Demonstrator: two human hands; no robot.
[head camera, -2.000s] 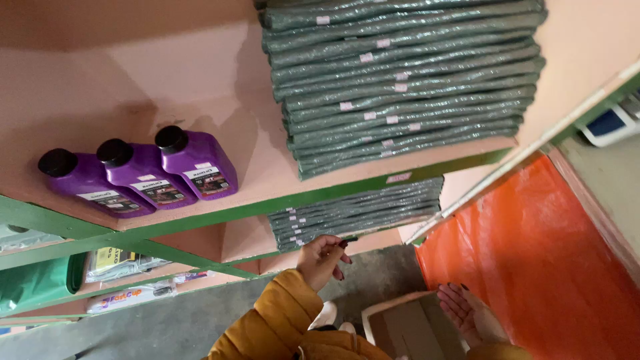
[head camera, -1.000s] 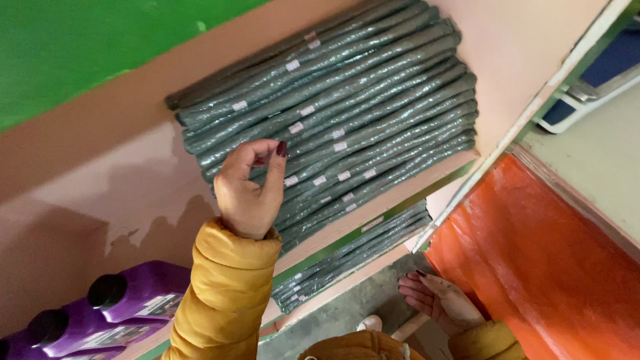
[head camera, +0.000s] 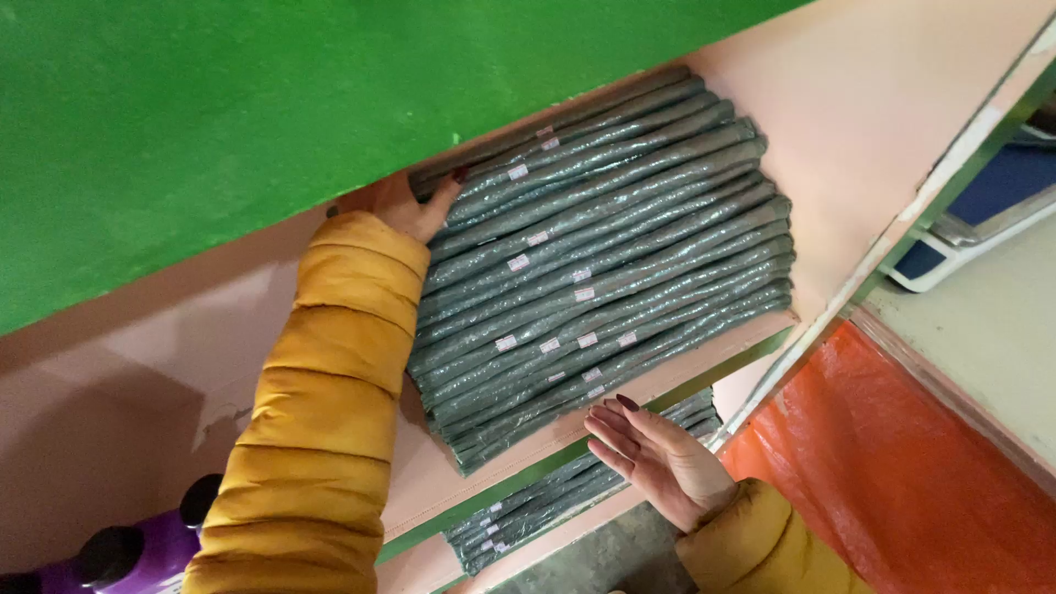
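Note:
A stack of grey-green plastic-wrapped packages (head camera: 594, 256) with small price stickers fills the pink shelf. My left hand (head camera: 412, 202) is at the upper left end of the stack, its thumb on the topmost packages and its other fingers hidden behind them and under the green board above. Whether it grips one cannot be told. Beside the stack's lower front edge, my right hand (head camera: 656, 458) is held palm up with its fingers apart, holding nothing. Both sleeves are padded and yellow.
A green shelf board (head camera: 247, 107) hangs above the stack. Purple bottles (head camera: 153, 549) with black caps stand lower left. More wrapped packages (head camera: 528, 511) lie on the shelf below. Right of the upright divider are orange plastic sheeting (head camera: 883, 421) and a white-and-blue object (head camera: 957, 239).
My left hand has moved from the middle front of the stack to its upper left end. My right hand has risen towards the stack's lower edge. The view has shifted closer to the shelf.

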